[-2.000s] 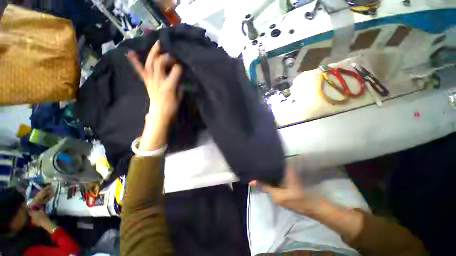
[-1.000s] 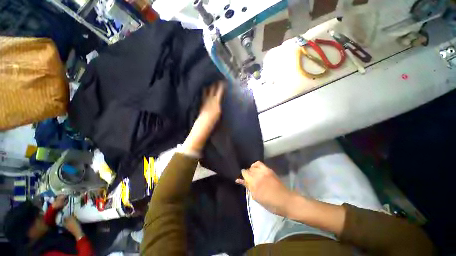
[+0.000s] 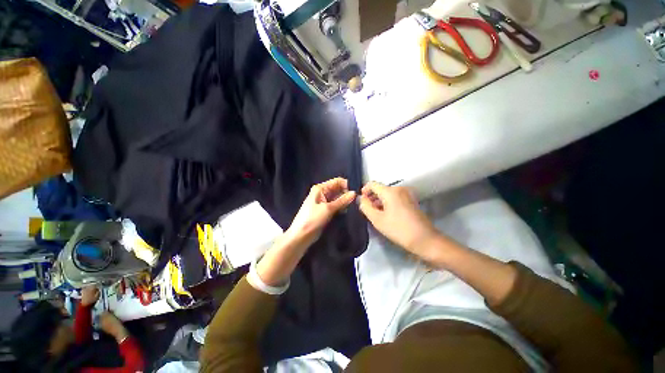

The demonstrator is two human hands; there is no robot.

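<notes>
A large black garment (image 3: 197, 109) lies over the left part of the machine table and hangs over its front edge. Its right edge runs under the lit needle area of the white sewing machine (image 3: 332, 73). My left hand (image 3: 321, 207) pinches the garment's edge between thumb and fingertips, just in front of the machine head. My right hand (image 3: 390, 215) pinches the same edge close beside it, the fingertips of both hands nearly touching. Whether a thread or small piece is between the fingertips cannot be told.
Scissors with yellow and red loops (image 3: 467, 51), dark snips (image 3: 516, 33) and a pale stick (image 3: 522, 61) lie under the machine arm. An orange-brown woven bag (image 3: 33, 124) is at the left. Yellow strips (image 3: 210, 248) are at the table edge. A person in red sleeves (image 3: 127, 353) sits at lower left.
My left hand has come off the flat cloth, down and right to its edge. My right hand has moved up beside it. The garment's edge now lies straight at the needle area.
</notes>
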